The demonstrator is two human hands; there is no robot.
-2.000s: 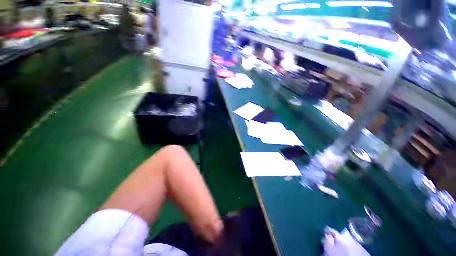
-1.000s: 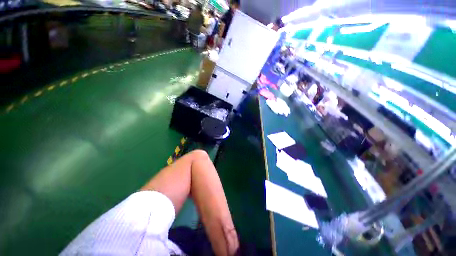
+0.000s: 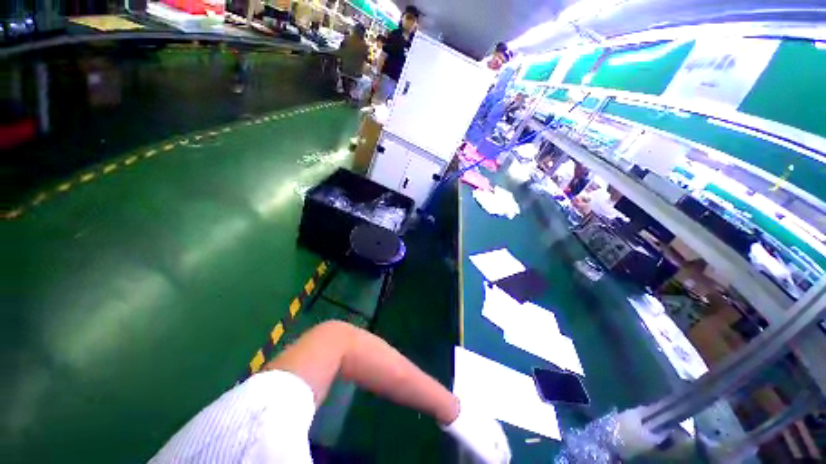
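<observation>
My left hand (image 3: 478, 437) in a white glove is low in the picture, over the near corner of a white paper sheet (image 3: 507, 391) at the bench edge. The fingers point down and are blurred, so whether it holds anything cannot be told. My right hand is out of the picture. A black smartphone (image 3: 561, 386) lies by the right side of the sheet. Crinkled clear plastic (image 3: 590, 441) lies at the foot of the metal post. A small white strip (image 3: 533, 440) lies below the sheet.
More white sheets (image 3: 534, 328) and a dark sheet (image 3: 523, 285) lie farther up the green bench (image 3: 485, 331). A black stool (image 3: 377, 246) stands beside a black bin (image 3: 319, 210) of clear plastic. A metal post (image 3: 734, 367) slants at right. People stand near white cabinets (image 3: 439, 95).
The view has swung left, then steadied. My left arm has moved from hanging beside the bench to reaching over its edge, and its gloved hand now shows. My right hand has left the picture.
</observation>
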